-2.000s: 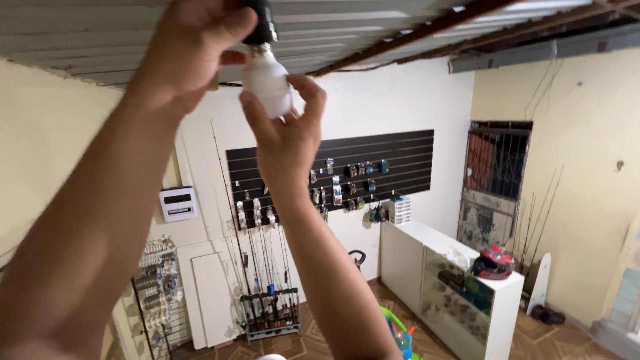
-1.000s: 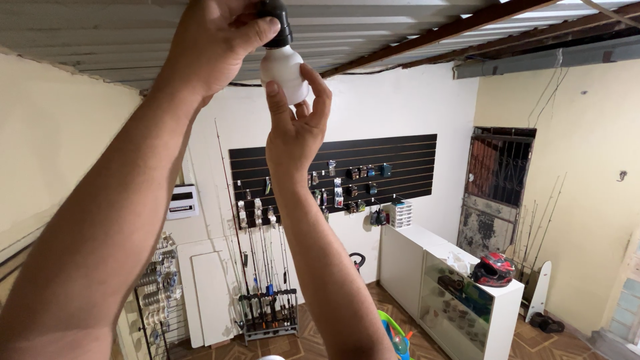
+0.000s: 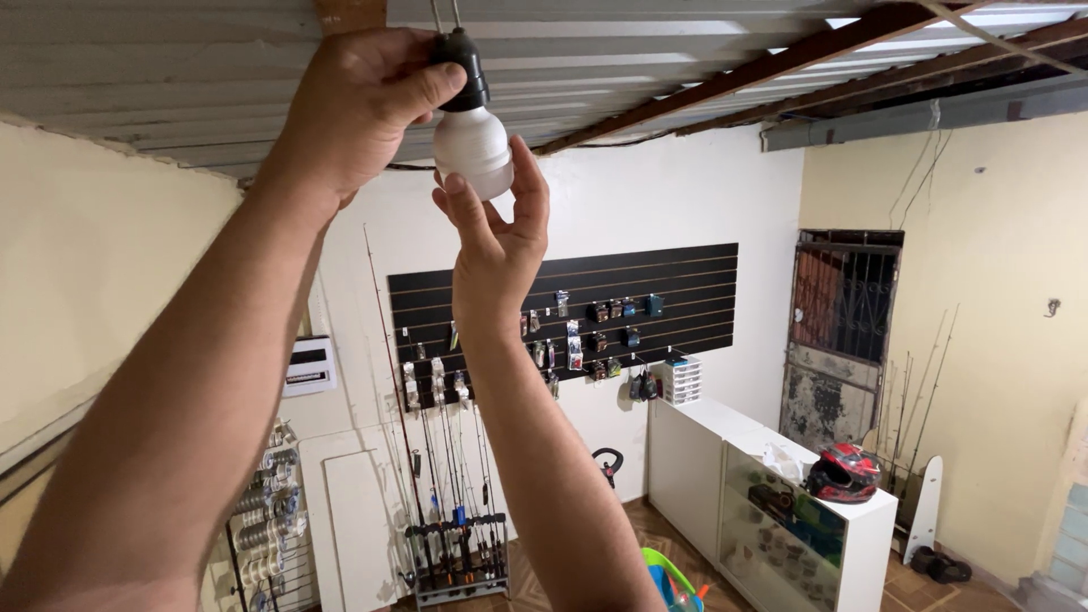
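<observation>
A white light bulb point(image 3: 473, 146) hangs upright, cap end up, in a black lamp socket point(image 3: 466, 72) whose wires run up toward the ceiling. My left hand point(image 3: 370, 98) grips the socket, the thumb across its front and the other fingers behind it, partly hidden. Below it, my right hand point(image 3: 501, 234) has its thumb and fingertips around the lower part of the bulb. The bulb is unlit. Its threads are hidden inside the socket.
Close overhead are the corrugated metal roof point(image 3: 595, 51) and a rusty beam point(image 3: 756, 68). Beyond stand a fishing rod rack point(image 3: 459, 586), a black slatwall panel point(image 3: 697, 297) with packaged goods, and a white display counter point(image 3: 688, 459) bearing a red and black helmet point(image 3: 844, 473).
Two seconds ago a metallic part of the bulb's base showed below the socket; now the white body meets the socket. Both hands remain on the same parts.
</observation>
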